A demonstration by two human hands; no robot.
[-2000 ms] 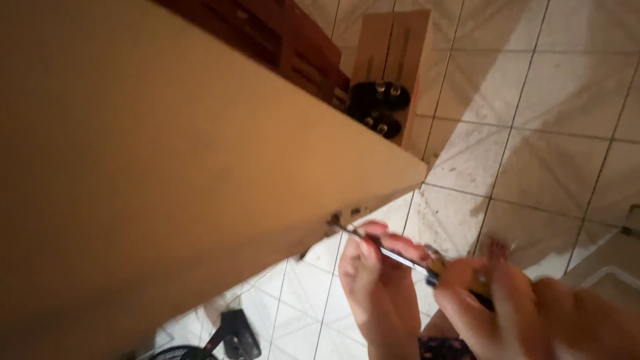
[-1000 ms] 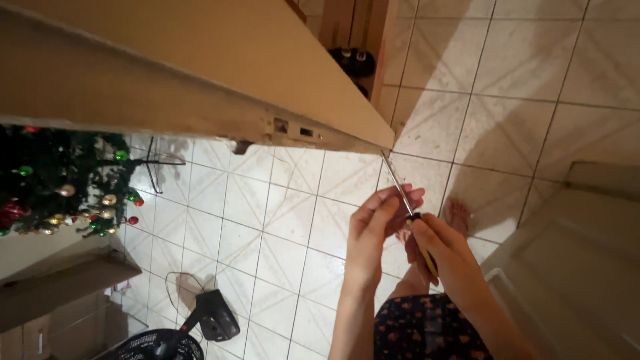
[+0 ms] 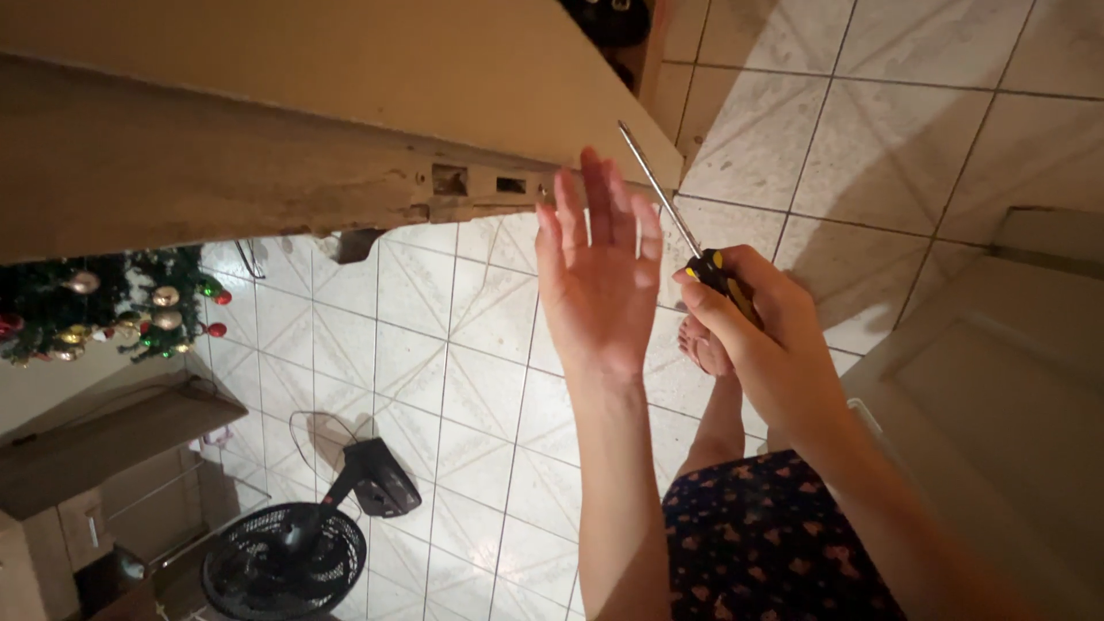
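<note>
My left hand (image 3: 604,267) is raised palm up with its fingers apart and holds nothing; its fingertips overlap the door's edge in the view. To its right, my right hand (image 3: 768,328) grips the black and yellow handle of a screwdriver (image 3: 660,190), whose metal shaft points up and to the left across the door's corner. The wooden door (image 3: 345,78) spans the upper left. Its worn edge shows a square cutout (image 3: 449,179) and a smaller rectangular slot (image 3: 511,185). A dark knob or latch part (image 3: 355,245) sticks out beyond the edge.
A black fan (image 3: 285,552) with its base (image 3: 384,479) is at the lower left on the tiled floor (image 3: 457,345). A decorated Christmas tree (image 3: 103,302) is at the left. Black footwear (image 3: 612,19) sits behind the door, and a pale panelled surface (image 3: 992,388) is at the right.
My left hand has come off the screwdriver shaft and its fingers have spread. My right hand still holds the handle. The view has shifted.
</note>
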